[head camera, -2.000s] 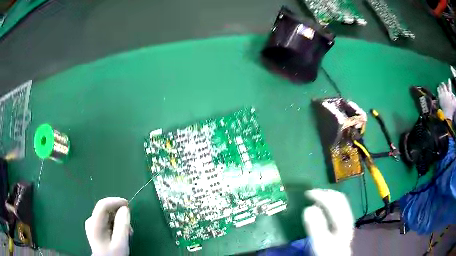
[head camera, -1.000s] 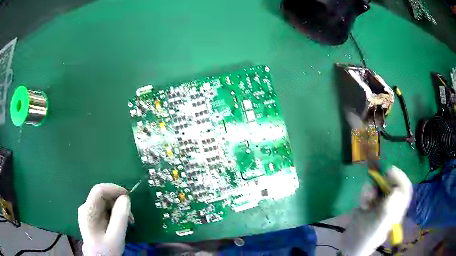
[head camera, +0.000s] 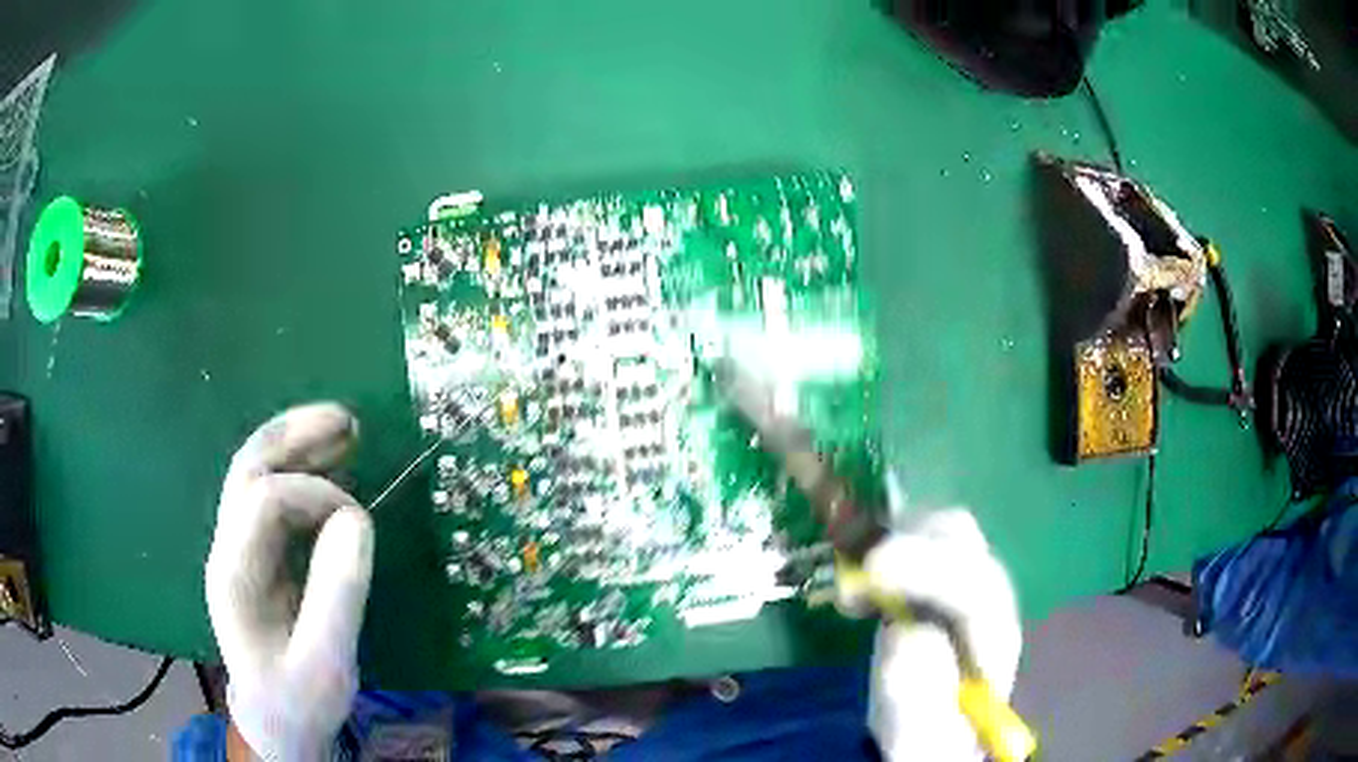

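The green circuit board (head camera: 641, 417), crowded with silvery parts, lies on the green mat in front of me. My left hand (head camera: 298, 581), in a white glove, is at its left side and holds thin solder wire (head camera: 405, 474) between thumb and finger; the wire reaches the board's left part. My right hand (head camera: 941, 633), gloved, grips the yellow-and-black soldering iron (head camera: 812, 484) at the board's lower right corner. The iron's blurred shaft points up-left over the board; whether its tip touches cannot be told.
A green-rimmed solder spool (head camera: 87, 261) stands at the left. The right iron stand (head camera: 1135, 276) with its yellow-brown pad (head camera: 1116, 399) is empty. A black housing (head camera: 1028, 42) is at the top, a black round object (head camera: 1311, 410) at the far right. Blue sleeves show at lower right.
My right hand has taken the iron from the right stand and moved left to the board. My left hand has moved up slightly with the wire. The view has shifted.
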